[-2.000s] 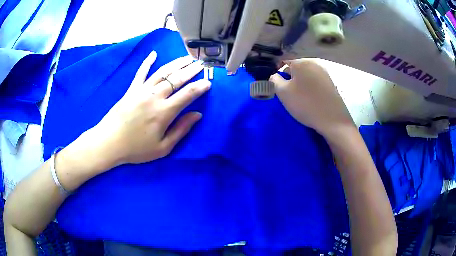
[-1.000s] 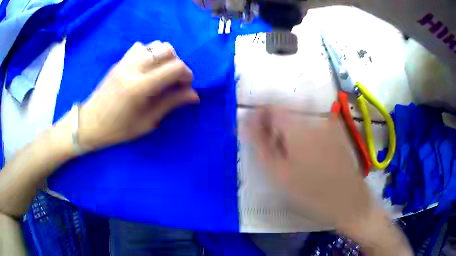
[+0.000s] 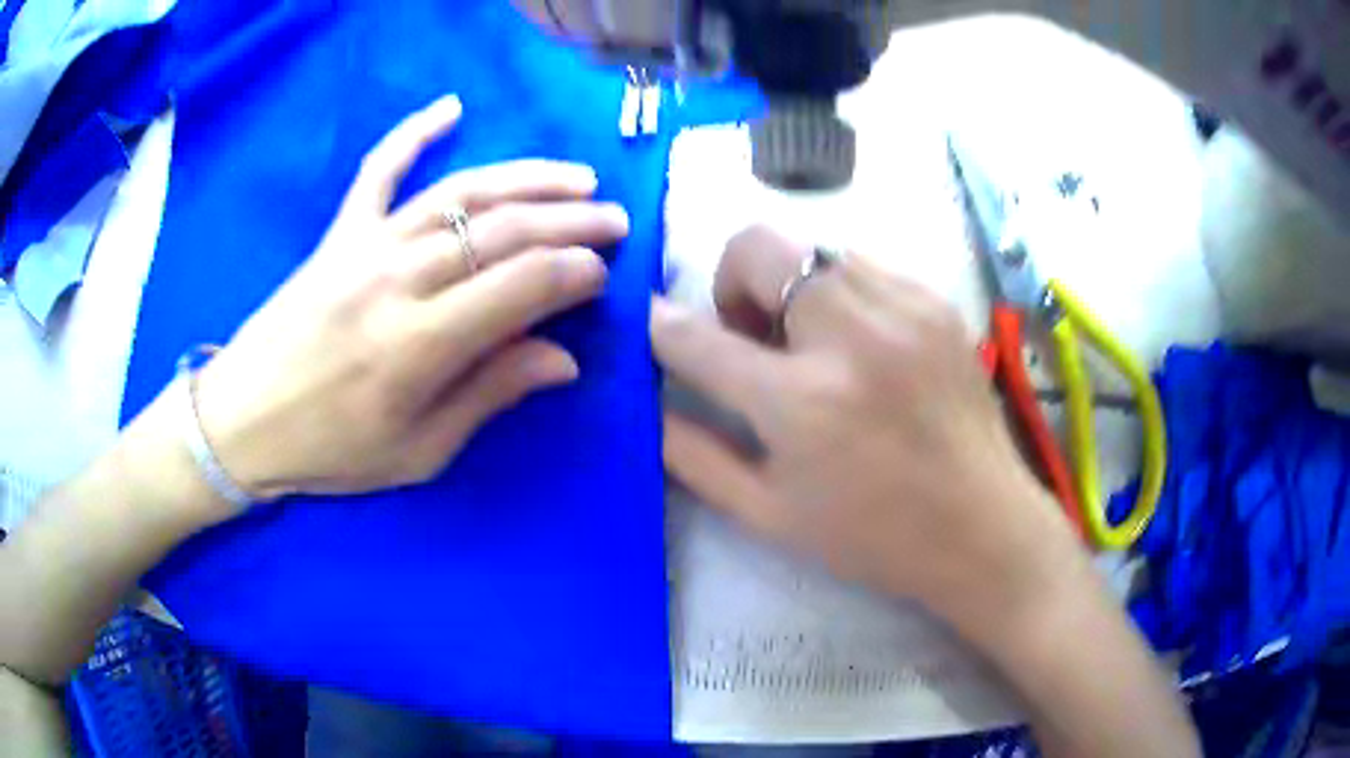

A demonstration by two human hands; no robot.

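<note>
A bright blue garment panel (image 3: 504, 592) lies on the white table, its straight right edge running from the presser foot (image 3: 638, 107) down to the table's front edge. My left hand (image 3: 430, 326) rests flat on the panel with its fingers apart. My right hand (image 3: 859, 400) is at the panel's right edge, thumb and index fingertips touching it; whether they pinch the cloth is not clear. The scissors (image 3: 1059, 407), with one red and one yellow handle, lie on the table right of my right hand.
The sewing machine head (image 3: 1155, 89) hangs over the top right, with a ribbed knob (image 3: 804, 144) near the presser foot. Bunched blue pieces (image 3: 1236, 489) lie at the right. Other blue cloth (image 3: 67, 178) lies top left. A blue basket (image 3: 156, 689) shows below the table edge.
The panel's right part no longer covers the table, so the scissors now show. My right hand moved from beside the machine foot down to the panel edge. My left hand has flattened its fingers again.
</note>
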